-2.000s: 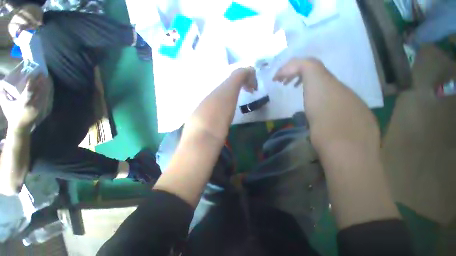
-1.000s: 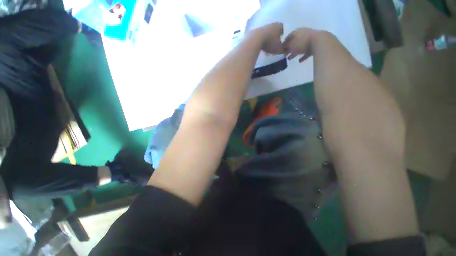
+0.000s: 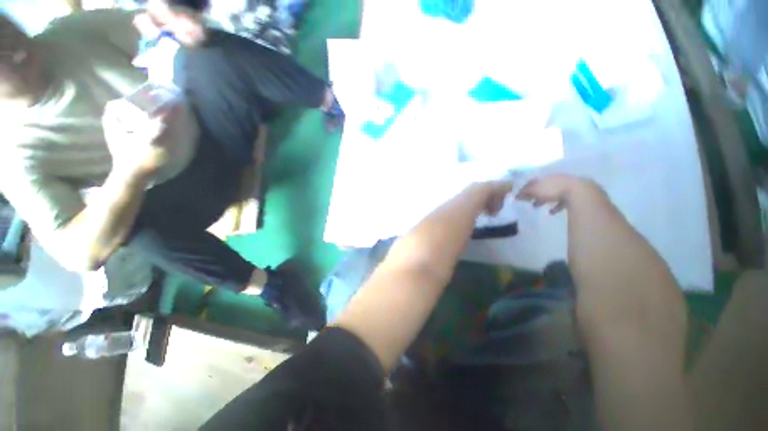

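The device [image 3: 495, 230], a dark band with the paler part washed out by glare, lies on the white board [image 3: 370, 206] near its front edge. My left hand [image 3: 495, 195] is just above it, fingers bent down. My right hand [image 3: 552, 192] is close beside the left, fingers bent toward it. Something small and pale may be between the fingertips, but glare hides it. Just beyond the hands is a white open box [image 3: 514, 143] with a blue panel [image 3: 494, 89] behind it.
A blue-and-white box [image 3: 389, 109] is left on the board, another blue piece [image 3: 592, 86] right, and a blue bundle [image 3: 446, 8] at the far edge. A seated person [image 3: 76, 143] holds a box at left. A clear bottle [image 3: 99, 344] lies lower left; a beam [image 3: 716, 126] runs along the right.
The view has swung, so the board and my hands appear lower and further right. The fingertips look slightly further apart than one second ago. The seated person at left shows more fully.
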